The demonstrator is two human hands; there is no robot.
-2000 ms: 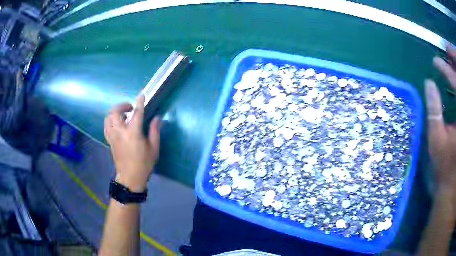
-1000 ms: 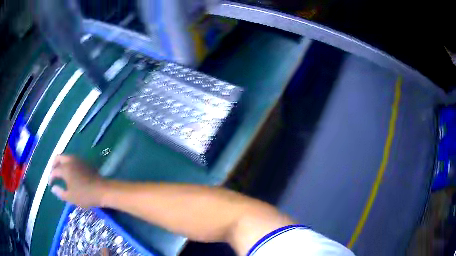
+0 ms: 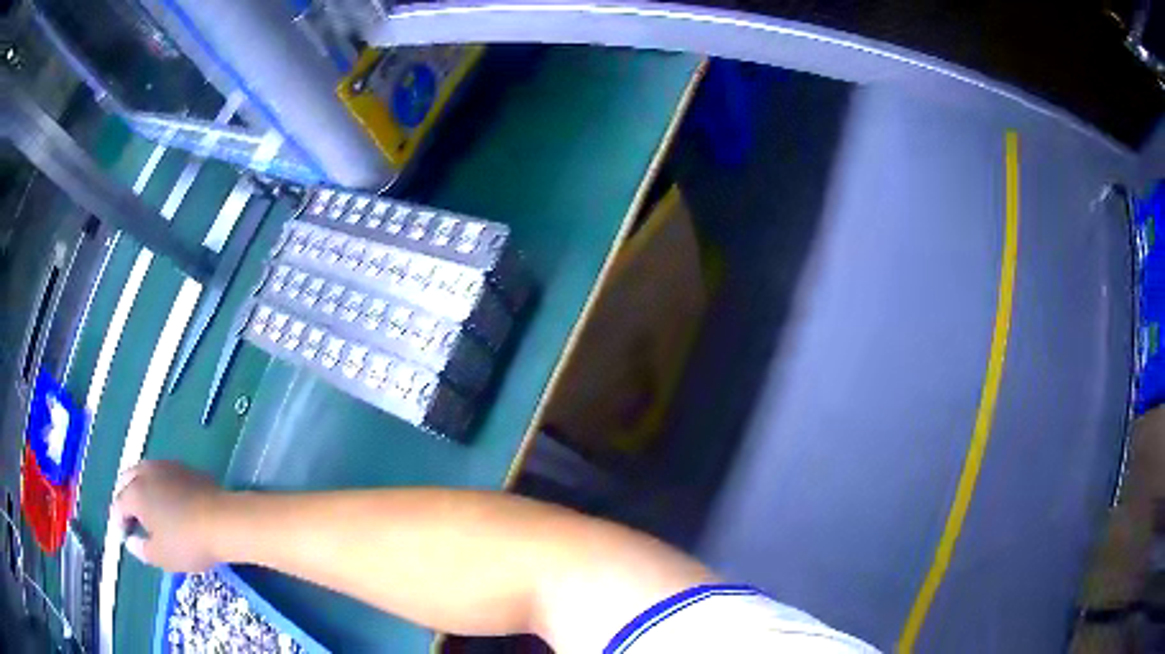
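Observation:
My right hand [image 3: 169,516] is at the lower left, past the blue tray's far edge, with the forearm reaching in from the bottom right. Its fingers are curled, with a small dark spot by the fingertips; whether they hold anything cannot be told. The blue tray [image 3: 261,603] of small shiny round fittings [image 3: 220,621] is cut off by the bottom edge. A block of stacked metal strips [image 3: 371,302], studded with rows of fittings, lies on the green bench beyond the forearm. My left hand is out of the picture.
Two thin dark rods [image 3: 225,363] and a small ring [image 3: 242,406] lie left of the stack. Red [image 3: 46,498] and blue [image 3: 56,428] bins stand far left. A yellow panel [image 3: 406,105] is behind. The bench edge [image 3: 598,296] borders a grey floor.
The view has swung right from the tray to the stacked strips and floor. My left hand and the loose strip have left the picture. My right hand sits slightly lower in view than one second ago.

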